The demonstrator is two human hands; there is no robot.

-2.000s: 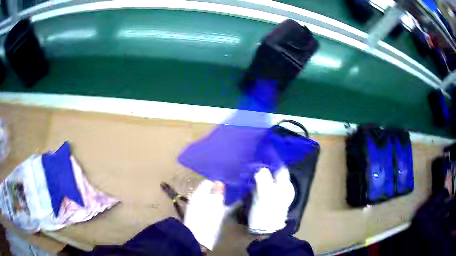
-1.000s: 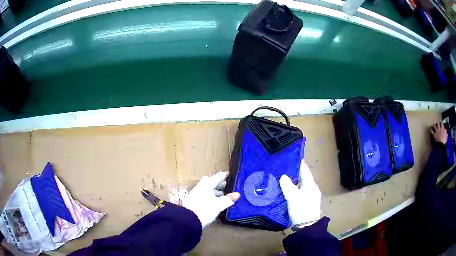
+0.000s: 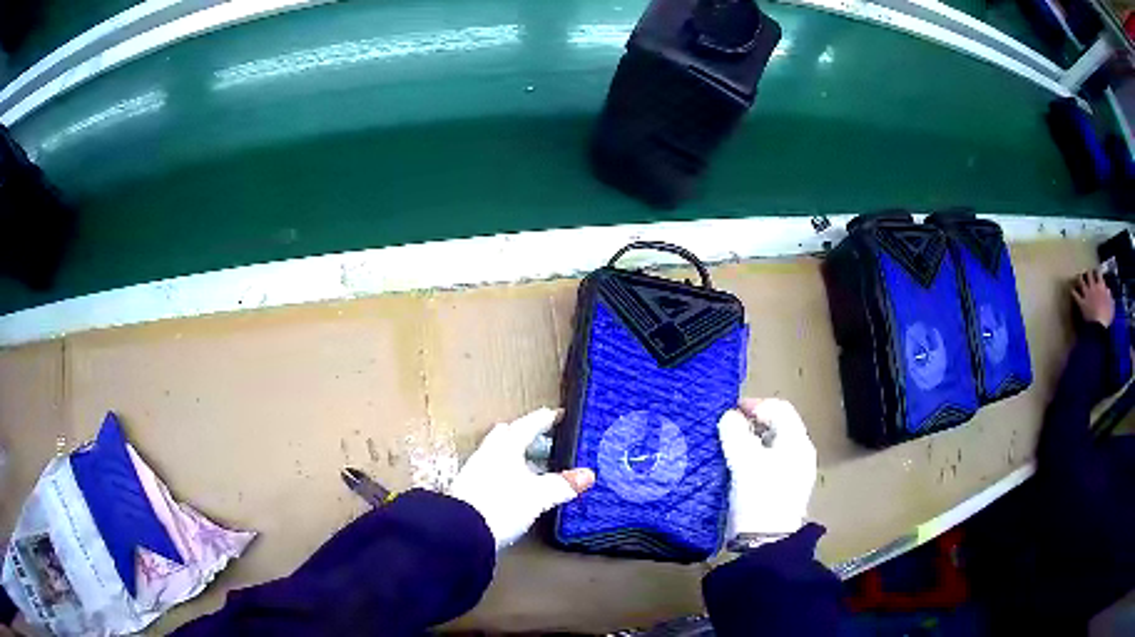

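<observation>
A black speaker with a blue mesh panel [image 3: 647, 429] lies face up on the cardboard-covered bench, its carry handle pointing away from me. The panel covers its front below the black triangle pattern, with a pale circle low on it. My left hand [image 3: 517, 479], in a white glove, holds the speaker's lower left side, thumb on the panel's edge. My right hand [image 3: 769, 473], also gloved in white, holds the lower right side, its thumb at the panel's edge.
Two blue-fronted speakers [image 3: 921, 330] stand to the right. Black-and-yellow nippers [image 3: 368, 488] lie left, partly behind my sleeve. A blue panel [image 3: 122, 504] lies on a printed bag [image 3: 50, 554]. A black speaker [image 3: 678, 106] is on the green conveyor [image 3: 373, 162]. Another person's hand [image 3: 1094, 299] is far right.
The blue panel, earlier blurred and loose above the speaker, now lies on its front. My hands have moved apart to its two sides. The view has shifted.
</observation>
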